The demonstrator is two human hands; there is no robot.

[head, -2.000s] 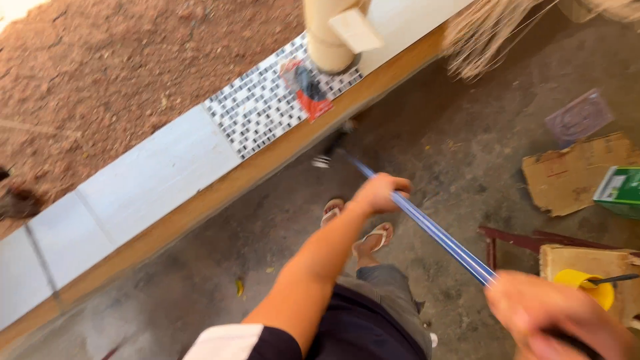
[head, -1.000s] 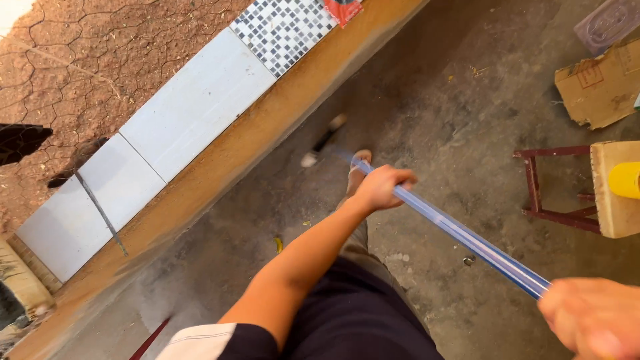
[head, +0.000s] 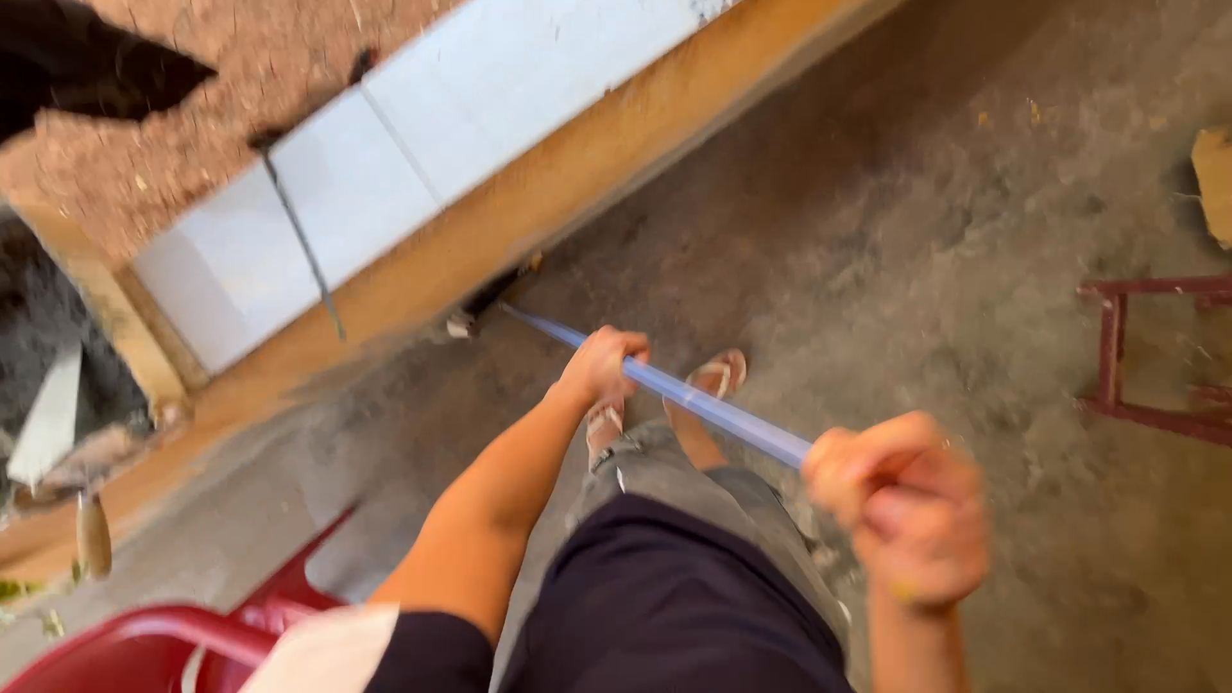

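A long blue pole (head: 717, 409) runs slantwise across the view in front of my body. My left hand (head: 606, 364) is closed around it partway down, above my sandaled feet. Around the upper end is my right hand (head: 900, 500), somewhat blurred. At the pole's far end a dark head with a pale end (head: 462, 325) lies on the concrete floor, against the foot of the low wall. Whether that head is a broom or another floor tool, I cannot tell.
The low wall (head: 568, 192) is topped with pale tiles (head: 356, 183). A red plastic chair (head: 183, 626) stands at lower left, below a wooden-handled trowel (head: 93, 534). At right are a dark red frame (head: 1112, 351) and a piece of cardboard (head: 1215, 183).
The view has shifted left along the wall, bringing the red chair and trowel into sight. Both hands have kept hold of the pole, whose head is now against the wall's foot.
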